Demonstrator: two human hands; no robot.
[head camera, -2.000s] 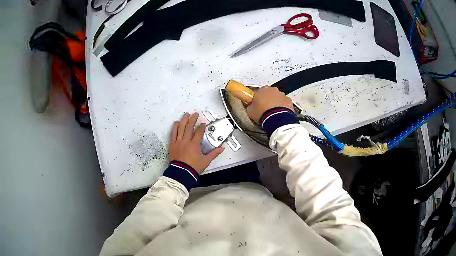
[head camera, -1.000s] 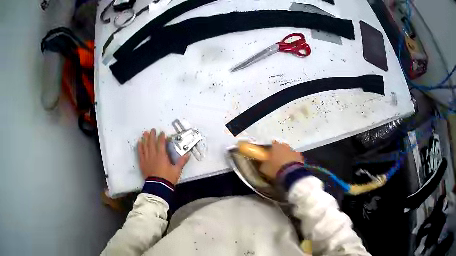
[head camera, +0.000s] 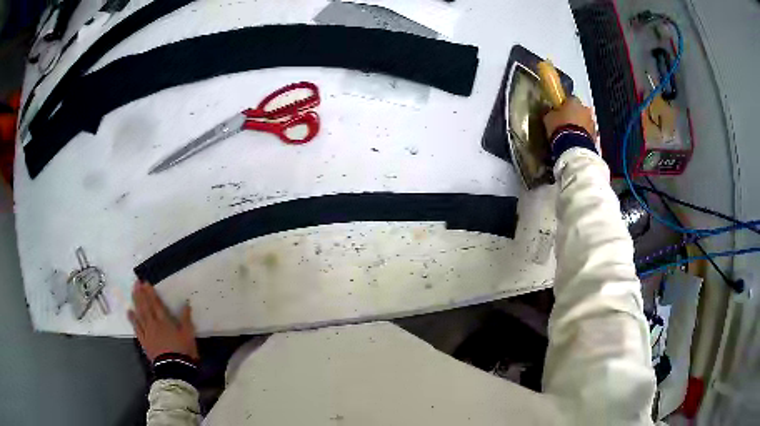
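Observation:
My right hand (head camera: 571, 122) is closed on the wooden handle of the steam iron (head camera: 528, 121), which stands on the dark pad at the table's right end. My left hand (head camera: 164, 323) is flat with fingers apart at the table's front edge, its fingertips at the left end of the curved black fabric strip (head camera: 333, 207). It grips nothing that I can see. The strip lies flat across the table. The silver metal folder (head camera: 86, 286) lies at the front left, apart from my left hand.
Red-handled shears (head camera: 242, 125) lie beyond the strip. A wider black fabric piece (head camera: 283, 56) lies farther back, over a grey translucent sheet. The dark pad (head camera: 497, 125) is under the iron. A blue hose (head camera: 631, 150) and a box (head camera: 669, 137) are beyond the right edge.
The view has swung right. The iron has moved from the front edge onto the pad. My left hand has left the folder and moved to the strip's left end.

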